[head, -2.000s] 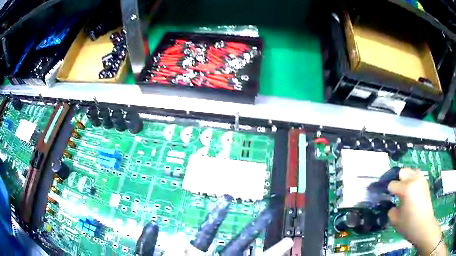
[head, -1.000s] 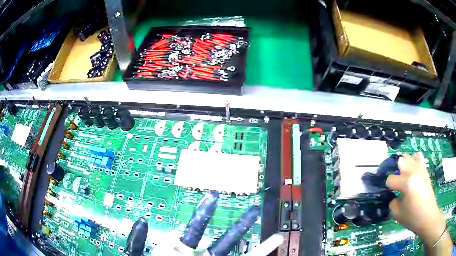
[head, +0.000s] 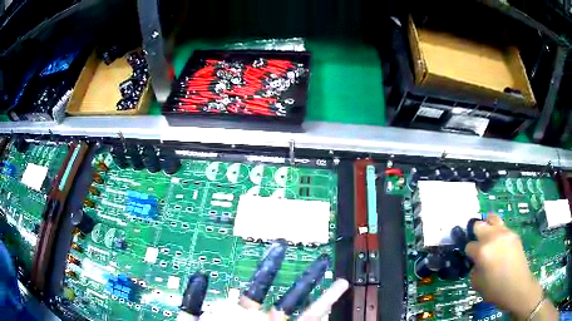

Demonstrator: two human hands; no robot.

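Note:
A green circuit board (head: 188, 235) with a white block part (head: 282, 219) lies in front of me. My left hand (head: 257, 298) is over its lower edge, with black finger cots and spread fingers. Its palm is cut off by the frame's bottom, and I see nothing held. My right hand (head: 495, 260), with dark fingertips bent inward, is over the right-hand board (head: 514, 204). It is beside another white block (head: 446, 210) and a cluster of black cylinders (head: 439, 263). Its fingertips blend with these dark parts, so I cannot tell whether it holds one.
Brown-red pallet bars (head: 362, 219) separate the boards. A metal rail (head: 351, 135) runs behind them. On the green-lined shelf are a black tray of red leads (head: 238, 88), a tan box with black parts (head: 97, 84) and a cardboard tray (head: 470, 63) on a black bin. Blue cloth shows at left.
The view has shifted slightly. My right hand has moved left and down relative to the white block, uncovering more of the block. My left hand stays spread over the middle board.

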